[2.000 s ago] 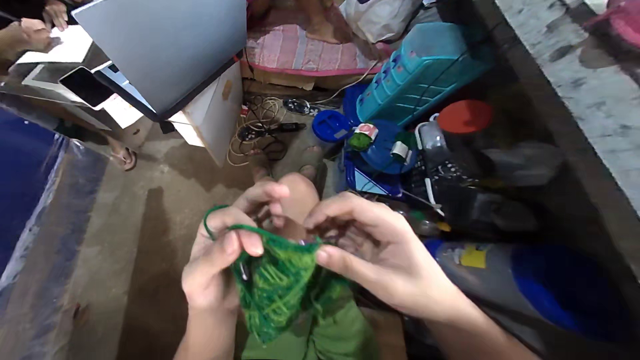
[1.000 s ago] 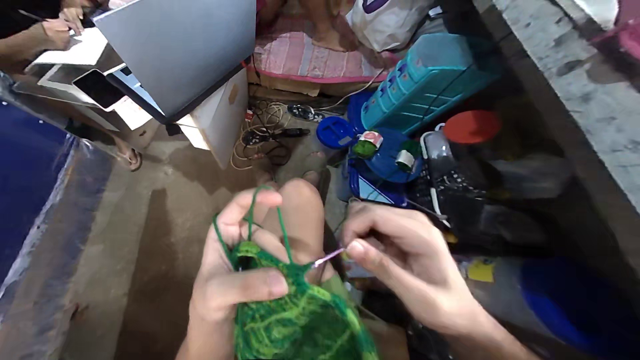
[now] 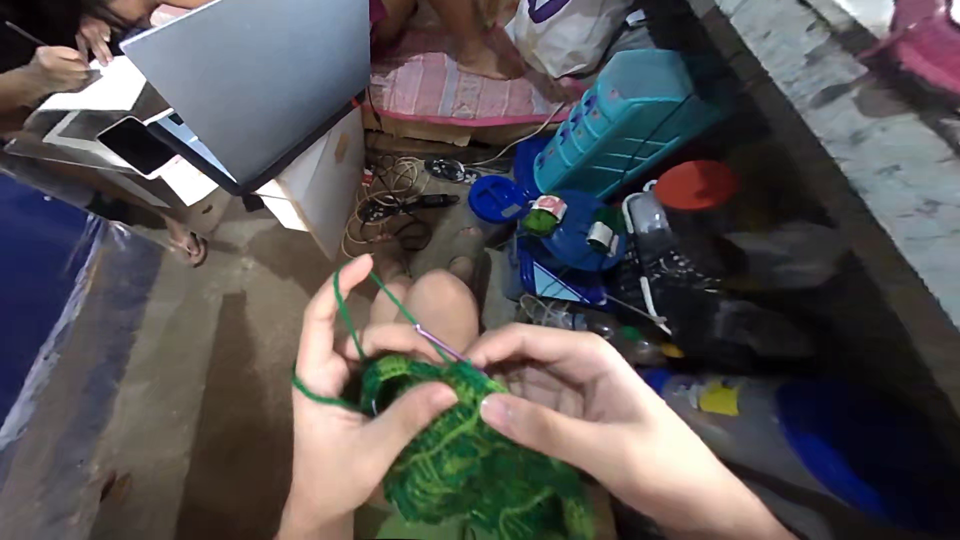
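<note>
A green crocheted piece (image 3: pixel 480 465) hangs between my two hands above my lap. My left hand (image 3: pixel 352 405) pinches its upper left edge, thumb in front, with green yarn (image 3: pixel 342 307) looped over the raised index finger. My right hand (image 3: pixel 577 405) grips a slim purple crochet hook (image 3: pixel 441 343) and the piece's upper right edge. The hook points up and left, its tip at the yarn strand that runs down from my left index finger. Part of the hook's shaft is hidden by my right fingers.
Beyond my knees, two green yarn balls (image 3: pixel 543 215) rest on a blue lid (image 3: pixel 581 244). Cables (image 3: pixel 390 195) lie on the floor near a teal plastic drawer unit (image 3: pixel 615 120). A laptop (image 3: pixel 262 82) stands at the upper left, where another person's hand (image 3: pixel 56 69) holds a pen.
One second ago the hook stood out to the right of the piece; now it lies across the top edge, pointing up-left. My right hand has come in against the piece.
</note>
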